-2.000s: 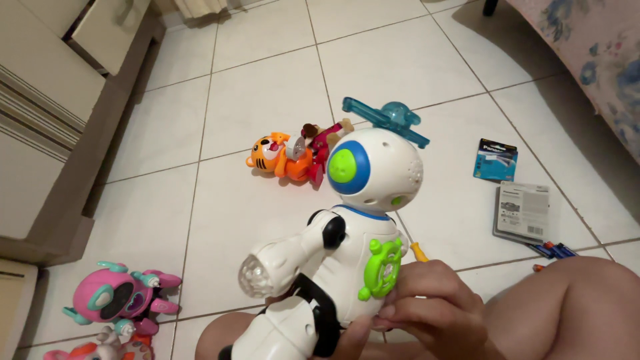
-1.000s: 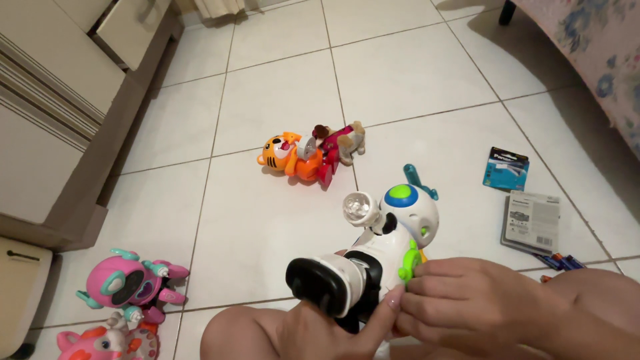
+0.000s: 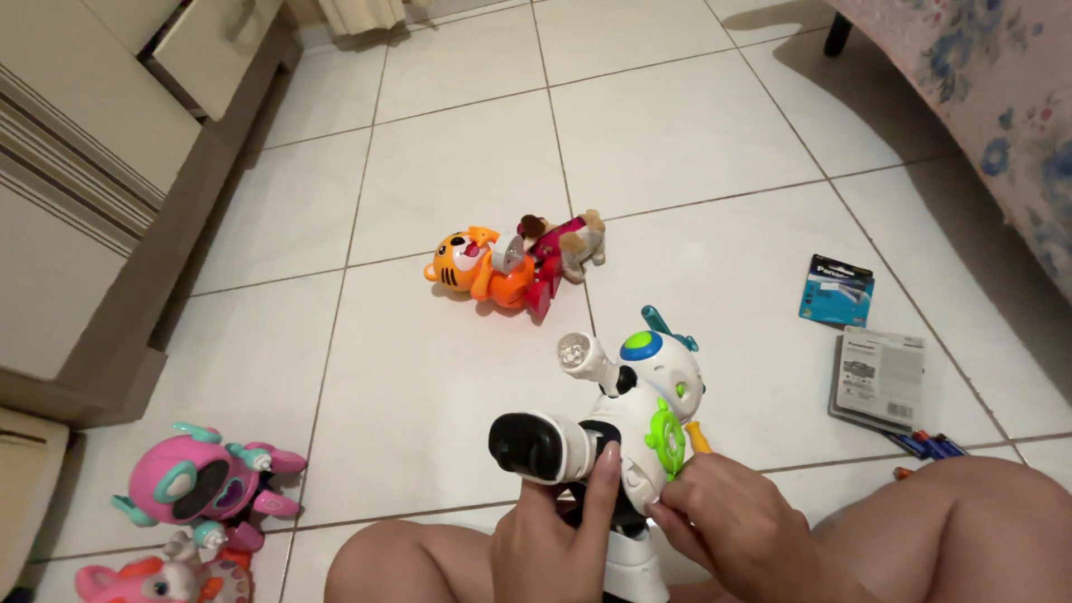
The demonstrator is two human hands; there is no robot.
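Note:
A white toy robot (image 3: 615, 410) with black joints, a blue and green disc on its head and a green wheel-shaped part (image 3: 667, 440) on its body lies tilted over my lap. My left hand (image 3: 557, 536) grips it around one leg, near the black foot sole. Against the lower body, beside the green part, my right hand (image 3: 737, 519) has its fingertips pressed together; whether they pinch something small is hidden. A yellow-orange handle (image 3: 697, 437), perhaps of a screwdriver, shows just above the right hand, partly on the floor side of the robot.
An orange tiger toy (image 3: 486, 268) and a plush dog (image 3: 569, 243) lie ahead. Left are a pink toy robot (image 3: 197, 486) and a pink animal toy (image 3: 159, 578), near a cabinet (image 3: 126, 151). Right are battery packages (image 3: 837, 293), (image 3: 879, 377), loose batteries (image 3: 925, 444) and a floral-covered bed (image 3: 988, 84).
The toy robot has gone from fairly upright to tilted, with its foot sole facing up. Both hands have stayed on it. Since one second ago it has moved little.

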